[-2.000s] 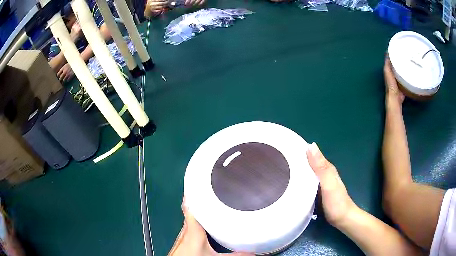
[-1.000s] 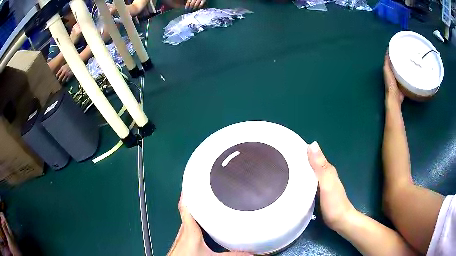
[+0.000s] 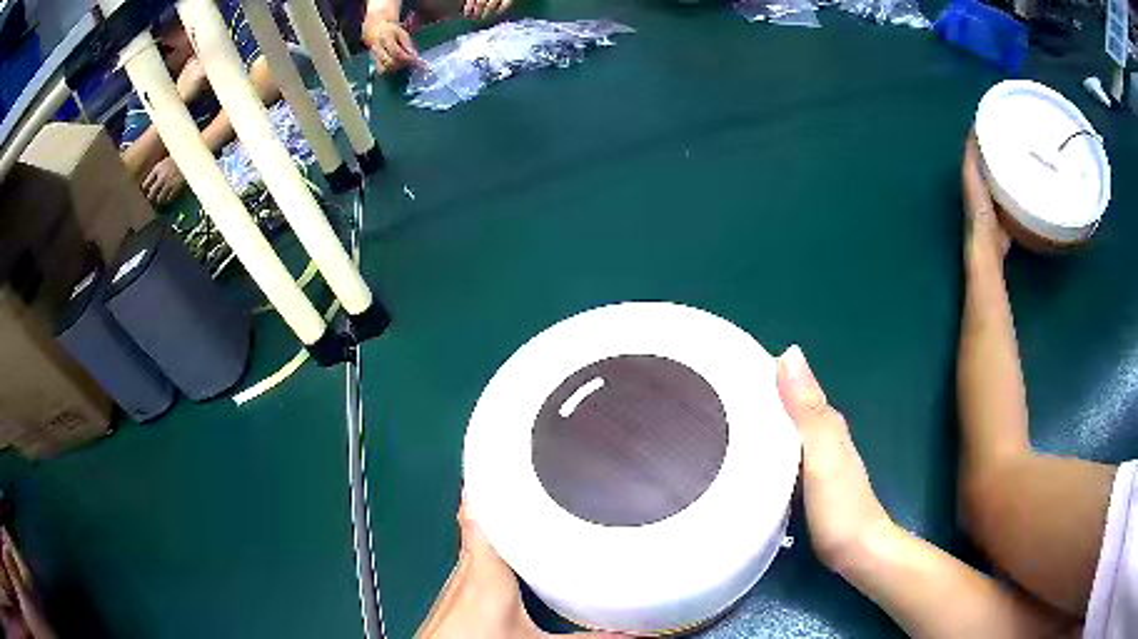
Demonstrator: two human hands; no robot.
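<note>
A round white diffuser unit [image 3: 499, 481] is held upright above the green mat at the lower middle. Its top has a dark brown-grey wood-grain disc [image 3: 630, 449] with a small white oblong mark near the upper left edge. A thin brown band shows at its lower rim, and a small white tab [image 3: 786, 542] sticks out at the lower right. My left hand [image 3: 489, 597] grips its lower left side and is cut off by the bottom edge. My right hand [image 3: 834, 481] grips its right side, thumb up. The underside is hidden.
Another person's arm [image 3: 995, 350] at the right holds a similar unit [image 3: 1042, 160], with a thin dark wire showing. Cream padded tubes [image 3: 256, 162], grey cylinders [image 3: 181, 318] and cardboard boxes [image 3: 75, 187] stand left. Clear bags [image 3: 512, 56] and co-workers' hands [image 3: 392, 44] are at the back; a blue bin [image 3: 982, 35] is back right.
My hands and the held unit have shifted very slightly right. A co-worker's hand at the back now reaches down to the clear bags. The neighbour's unit has barely moved.
</note>
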